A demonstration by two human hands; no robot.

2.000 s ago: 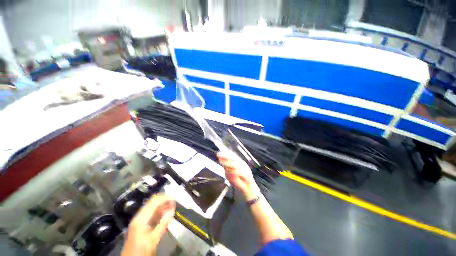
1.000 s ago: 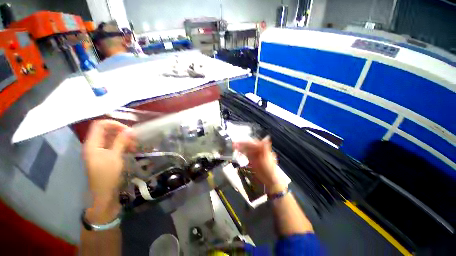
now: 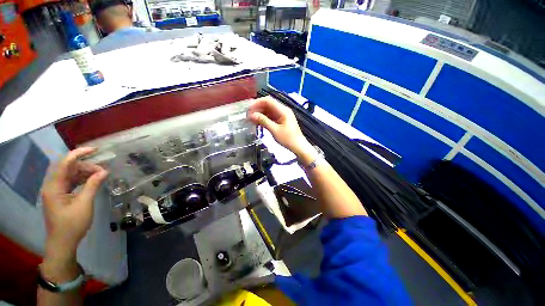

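Note:
A clear guard (image 3: 173,140) with cut-outs spans the front of the machine head, below the dark red panel. My left hand (image 3: 70,197) is at its left end, thumb and fingers bent around the upper corner. My right hand (image 3: 279,124) pinches its upper right corner. Behind and below the guard are two black round knobs (image 3: 194,198). A pale strip (image 3: 153,210) shows at the guard's lower left. Metal blocks of the machine show blurred through the sheet.
A crumpled cloth (image 3: 206,50) and a blue-white can (image 3: 88,63) are on the white machine top. A whitish cup (image 3: 185,278) stands beside a lower fixture (image 3: 222,256). Black strips (image 3: 352,161) lie at right, near a dark tray (image 3: 299,206). A person (image 3: 113,23) is behind the machine.
The guard, first held up at right by my right hand, has come across the machine front. My left hand has taken its left end. My view has turned left.

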